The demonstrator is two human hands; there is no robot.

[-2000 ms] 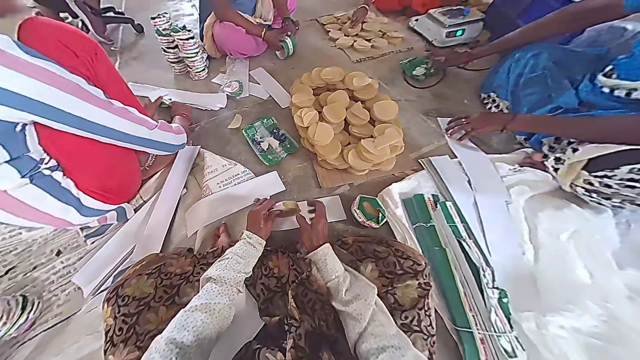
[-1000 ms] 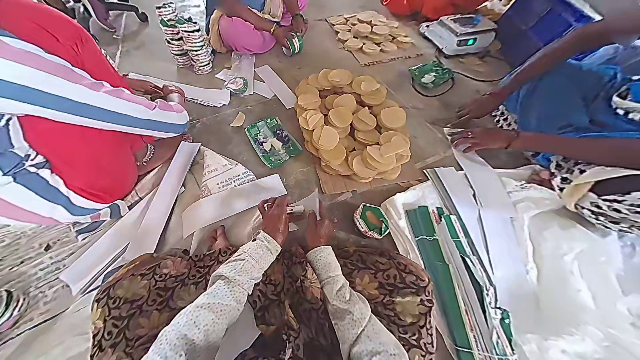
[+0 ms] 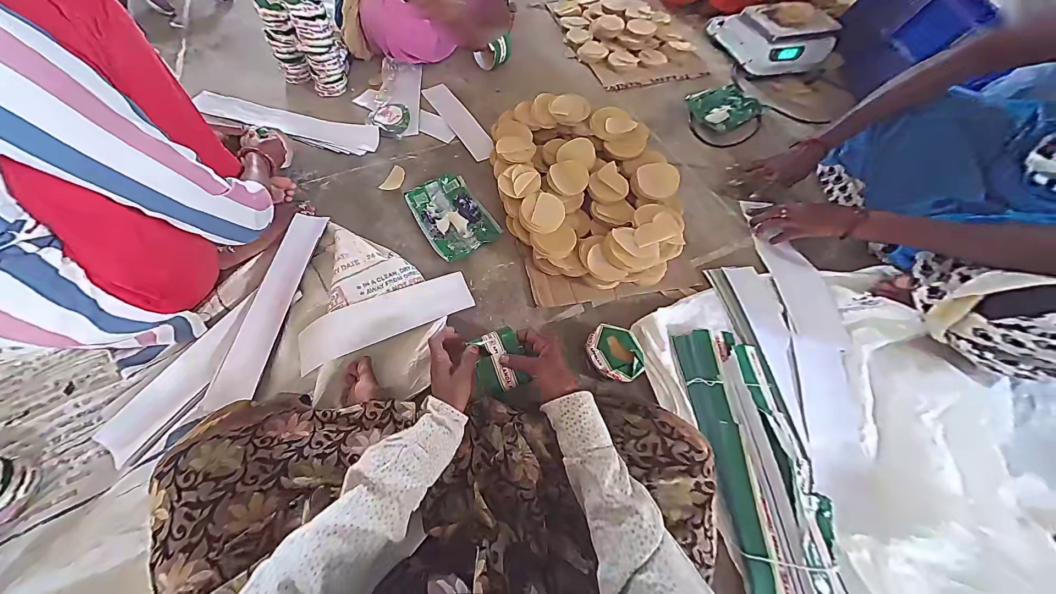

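Observation:
Above my lap, a green printed paper band (image 3: 497, 361) is held between both hands, curved like a roll. My left hand (image 3: 453, 369) grips its left end, and my right hand (image 3: 541, 365) grips the right one with the thumb on its face. Just right of my right hand, a green and white paper ring (image 3: 615, 352) with a tan piece inside sits on the floor. A white paper strip (image 3: 388, 322) lies up and left of my left hand. Beyond my hands, round tan discs (image 3: 569, 177) are heaped on a cardboard sheet (image 3: 554, 289).
Green and white strips (image 3: 709, 404) tied with string lie at my right on white sheeting. An open green packet (image 3: 452, 217) is ahead. A digital scale (image 3: 774, 40) stands at the back right. People sit left, right and opposite; one person's hand (image 3: 804, 223) touches a white strip.
The strip between my hands now shows a green printed face, where a pale piece showed earlier. The co-worker at the right has moved a hand along the floor beside the white strip.

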